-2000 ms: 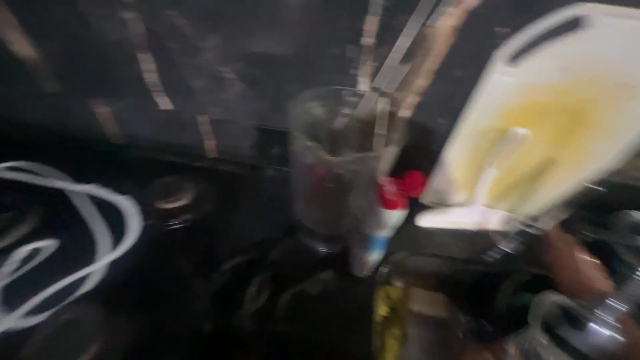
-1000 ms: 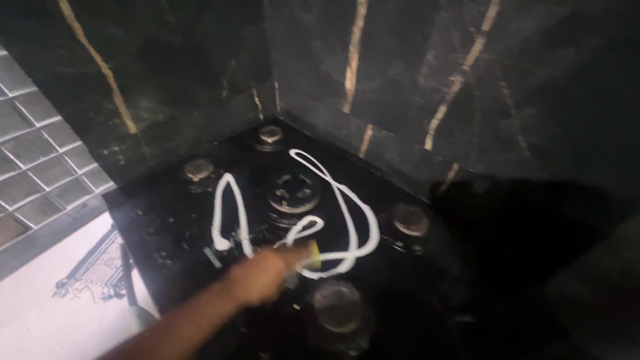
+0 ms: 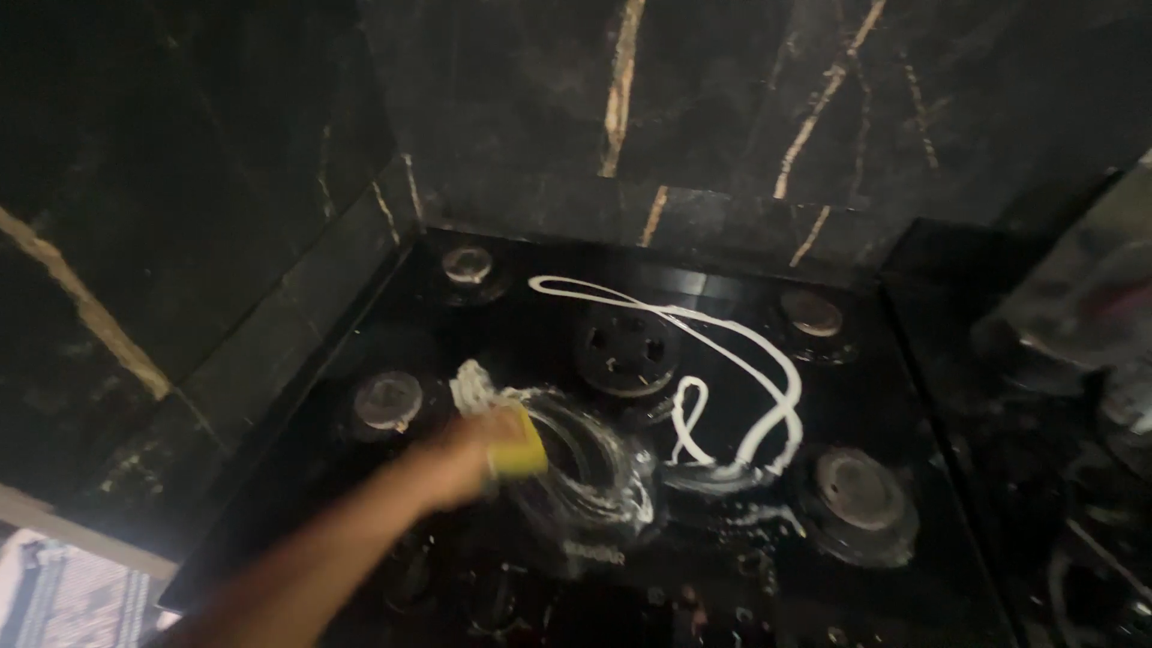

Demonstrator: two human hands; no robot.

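My left hand (image 3: 472, 450), blurred, reaches in from the lower left and is shut on a yellow sponge (image 3: 519, 443). The sponge is against the black glass top of a gas hob (image 3: 504, 333), between the left front burner (image 3: 389, 400) and the larger central burner (image 3: 627, 353). White cream (image 3: 598, 477) is smeared in curved streaks beside it. An unsmeared white looped line of cream (image 3: 765, 346) runs behind and right of the central burner. My right hand is not in view.
A dark marble-look wall (image 3: 504, 99) with tan veins meets the hob's back and left edges. Other burners stand at the back left (image 3: 467, 264), back right (image 3: 812, 313) and front right (image 3: 859, 490). A blurred clear container (image 3: 1071, 306) stands at the right.
My left hand and the sponge have moved left across the hob. The cream line at the left, distinct one second ago, is now smeared. The view has shifted from the items at the right.
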